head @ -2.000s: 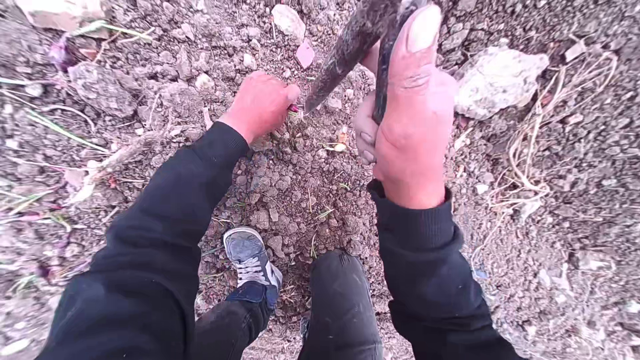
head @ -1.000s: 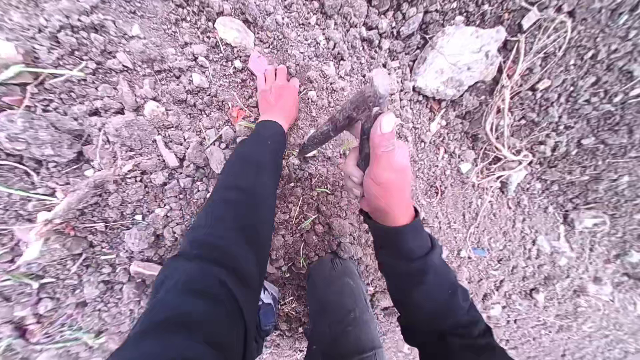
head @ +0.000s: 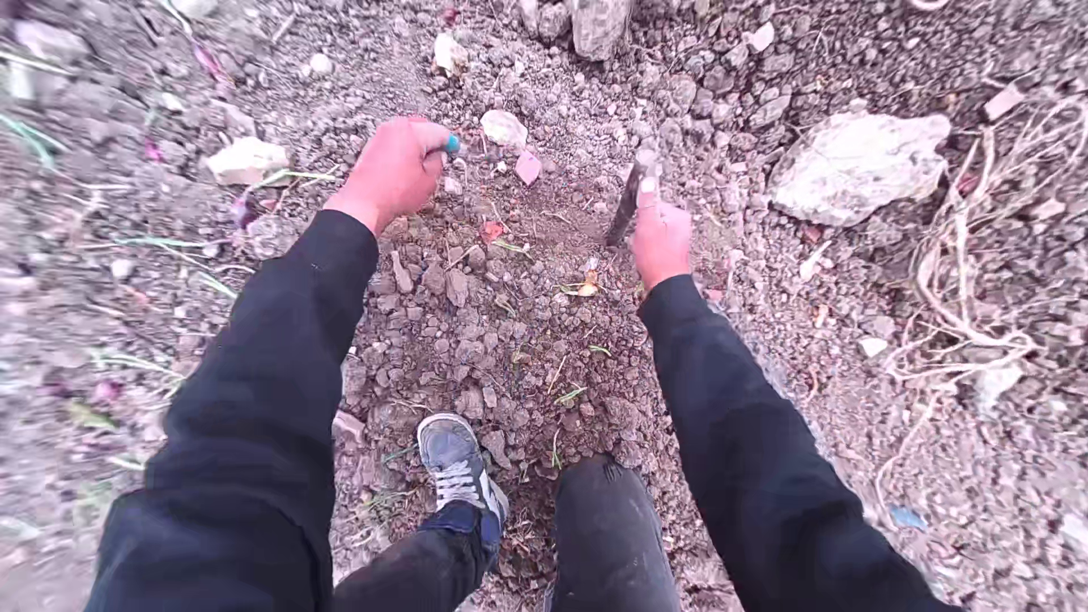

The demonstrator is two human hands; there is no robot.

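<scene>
My left hand (head: 398,172) is closed above the stony soil at upper left of centre, with a small blue-green object (head: 452,144) showing at its fingertips; what it is cannot be told. Right of centre, my right hand (head: 660,229) grips a dark hand tool (head: 627,200), its thumb on top; the tool points away and its full shape is hidden. Between the hands lie a whitish stone (head: 504,128), a pink fragment (head: 528,167) and a small red piece (head: 491,231). Nearer me rests a yellowish scrap (head: 588,285) with green blades.
A large pale rock (head: 858,166) and a tangle of dry roots (head: 960,272) lie at right. Pulled onion plants (head: 242,208) and a pale stone (head: 246,161) are at left. My shoe (head: 459,467) and my bent knee (head: 608,501) press near the bottom. A grey rock (head: 600,27) sits at the top.
My left hand has moved away from the pink fragment to the left, and the blue-green thing now shows in it. The tool in my right hand has swung to point farther away.
</scene>
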